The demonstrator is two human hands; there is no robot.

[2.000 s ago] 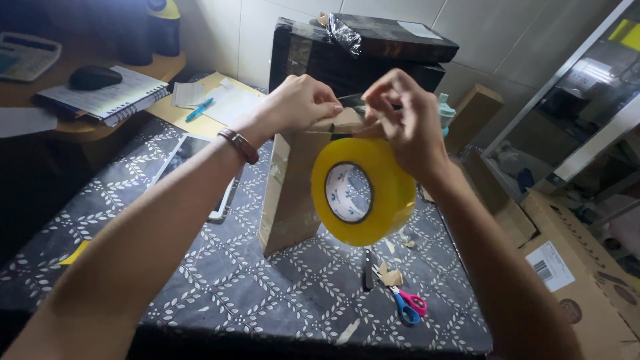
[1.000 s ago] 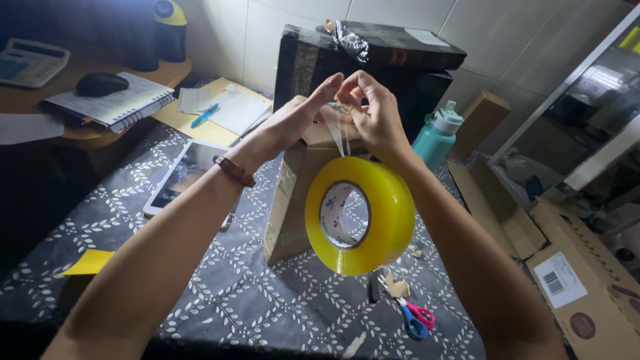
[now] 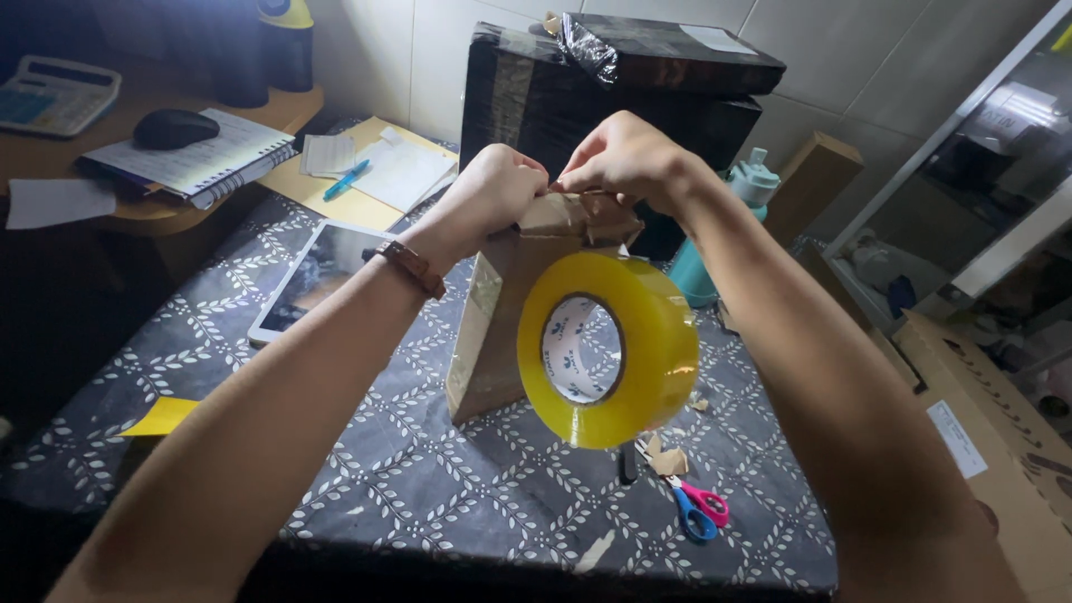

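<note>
A cardboard box [image 3: 502, 335] stands upright on the patterned tablecloth, its top edge crumpled and covered with brown paper or card. My left hand [image 3: 502, 186] touches the top left of the box, thumb and fingers pinched together. My right hand [image 3: 624, 163] is pinched just right of it at the same edge; whether the fingertips hold tape is too small to tell. A large roll of yellow packing tape [image 3: 666, 352] hangs in front of the box below my right hand. Scissors with blue and pink handles [image 3: 699, 511] lie on the cloth beside torn cardboard bits [image 3: 667, 459].
Black-wrapped boxes [image 3: 611, 109] stand behind, near a teal bottle [image 3: 699, 260]. A tablet [image 3: 322, 280], a blue pen [image 3: 346, 180] and papers [image 3: 402, 172] lie left. On the wooden desk are a mouse [image 3: 176, 130] and notebook [image 3: 201, 159]. A large cardboard carton [image 3: 997, 419] is at right.
My hands were raised at the box top with a clear tape strip stretched between them and the roll; now both are lower, at the box's top edge. The roll still hangs in front.
</note>
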